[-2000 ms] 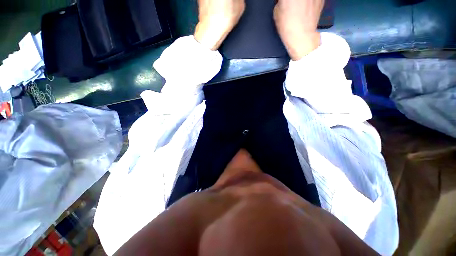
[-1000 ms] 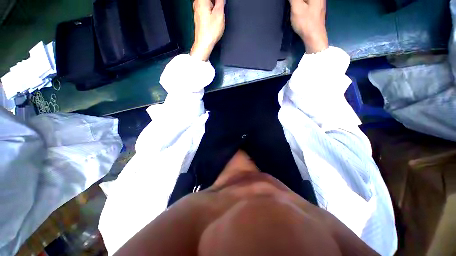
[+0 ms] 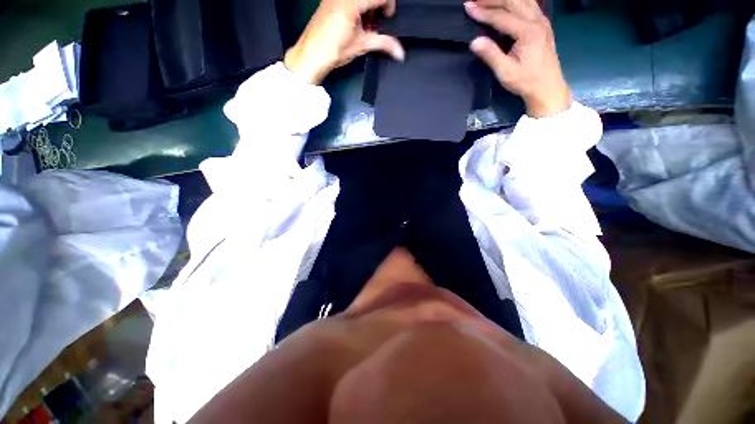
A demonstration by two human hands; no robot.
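Note:
A matte black blank (image 3: 424, 95) lies at the bench's front edge, its rounded near end reaching just over the edge. A darker black flap or panel (image 3: 430, 21) crosses its far part, cut off by the top of the picture. My left hand (image 3: 352, 37) is at the flap's left side, thumb pointing over the blank, fingers curled at the flap's edge. My right hand (image 3: 523, 50) is at the right side, fingertips on the flap and thumb beside its near edge. Both hands have bare fingers and seem to hold the piece.
Several black formed pieces (image 3: 178, 50) overlap at left on the green bench (image 3: 596, 79). White cards (image 3: 41, 87) and metal rings (image 3: 51, 149) lie at far left. Dark pieces (image 3: 662, 21) are at the back right. Pale sleeves of people show on both sides, and a brown carton (image 3: 691, 310) at lower right.
The blank's near end has come closer to me. A flap now crosses its far part, with my hands' fingers and thumbs bent in over it. The hands have turned inward.

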